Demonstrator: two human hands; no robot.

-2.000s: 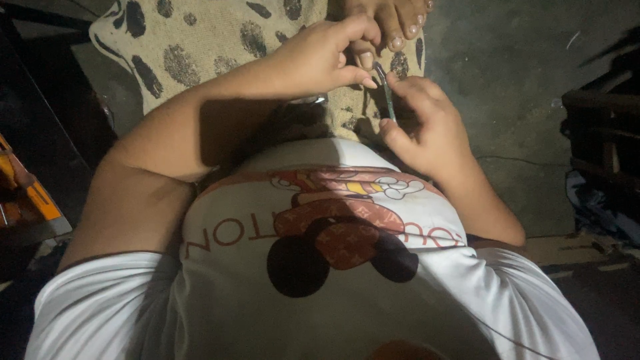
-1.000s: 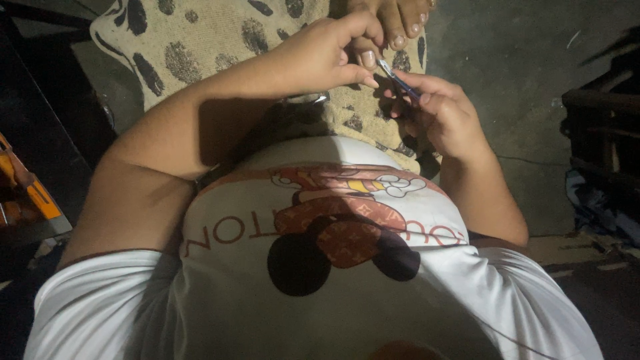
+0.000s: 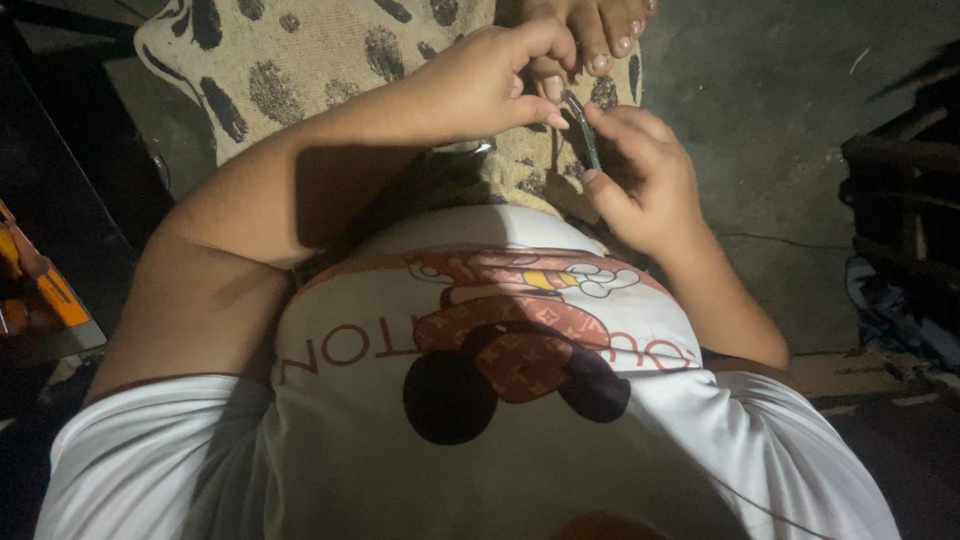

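Note:
My left hand (image 3: 525, 82) rests at the toes of a person's bare foot (image 3: 589, 34), its index finger curled over the outermost toe and its thumb held apart, lower down. In my right hand (image 3: 649, 169), a slim tool (image 3: 587, 139) with a dark greenish handle and a metal end is held between thumb and fingers. Its metal end is at the edge of the nail of that toe (image 3: 553, 88); whether it touches cannot be told, nor the tool's exact kind. Beneath the foot lies a beige cloth (image 3: 352, 56) with dark spots.
A small shiny object (image 3: 480, 146) lies below my left wrist, partly in shadow. Far left stands a dark thing with an orange part (image 3: 60, 292). A dark slatted structure (image 3: 900, 180) stands at the right on the grey floor (image 3: 757, 97). My white printed shirt fills the lower view.
The tool in my right hand has swung from a slant towards the lower right to a steeper angle, and its grip has changed, much as two seconds ago. My left hand has stayed at the toe.

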